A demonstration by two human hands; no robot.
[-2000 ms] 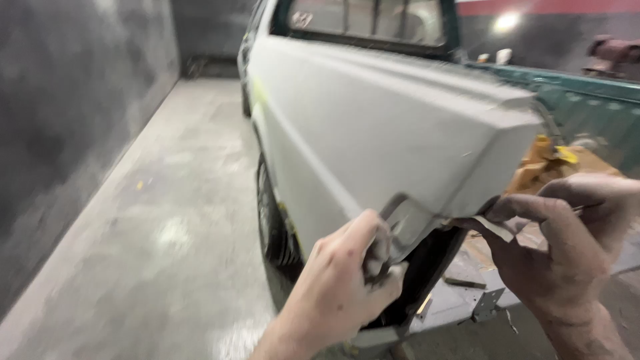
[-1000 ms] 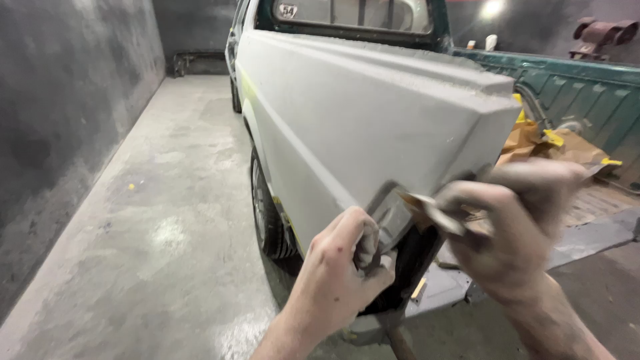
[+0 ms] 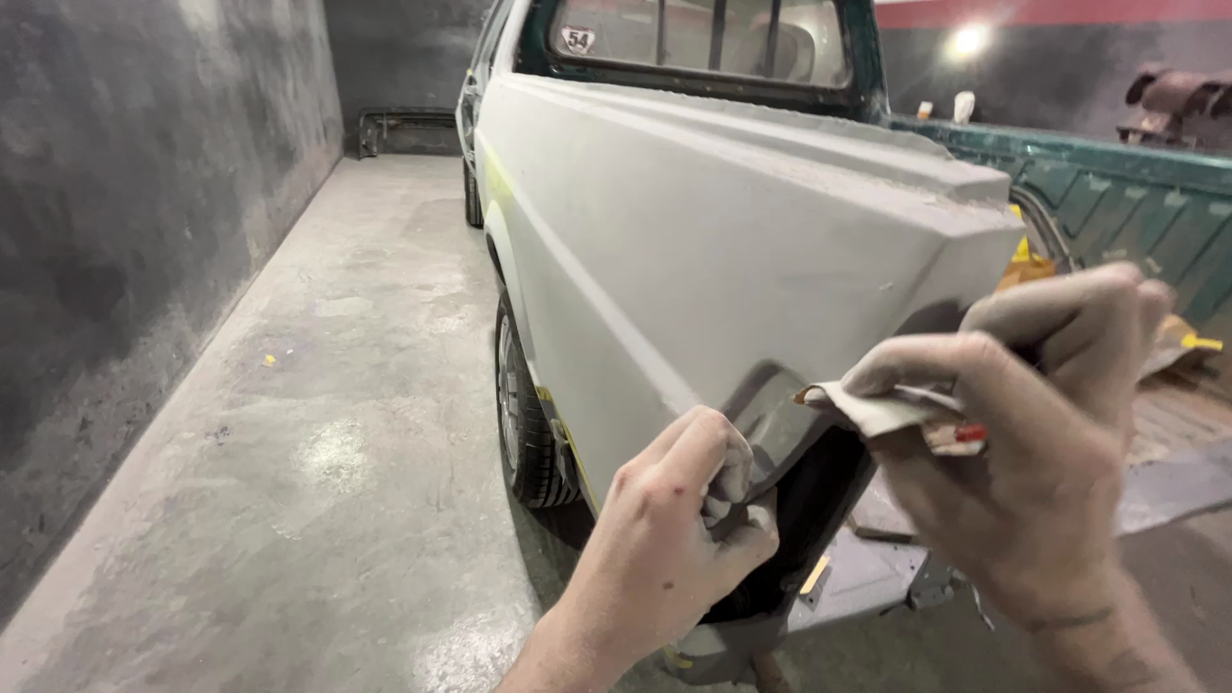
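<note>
My right hand [image 3: 1020, 414] pinches a folded piece of sandpaper [image 3: 890, 409] between thumb and fingers, just off the rear corner of a pickup truck's side panel. The grey-primed bed side panel [image 3: 722, 241] fills the middle of the view. Close to its lower rear edge, by the dark tail-light opening [image 3: 808, 510], is my left hand [image 3: 683, 520]. Its fingers are curled with the tips near the thumb; whether something small is between them cannot be seen. A darker grey recessed patch [image 3: 770, 419] shows on the panel between both hands.
The rear wheel [image 3: 525, 414] is under the panel, with a dark wall [image 3: 144, 241] to the left across the concrete floor [image 3: 337, 433]. At right are the green bed wall [image 3: 1145, 202] and the lowered tailgate [image 3: 1169, 481]. A black metal frame [image 3: 409, 120] lies at the far end.
Both hands stay by the rear corner. My right hand, blurred one second ago, now shows the sandpaper turned flatter in its fingers. My left hand has barely moved.
</note>
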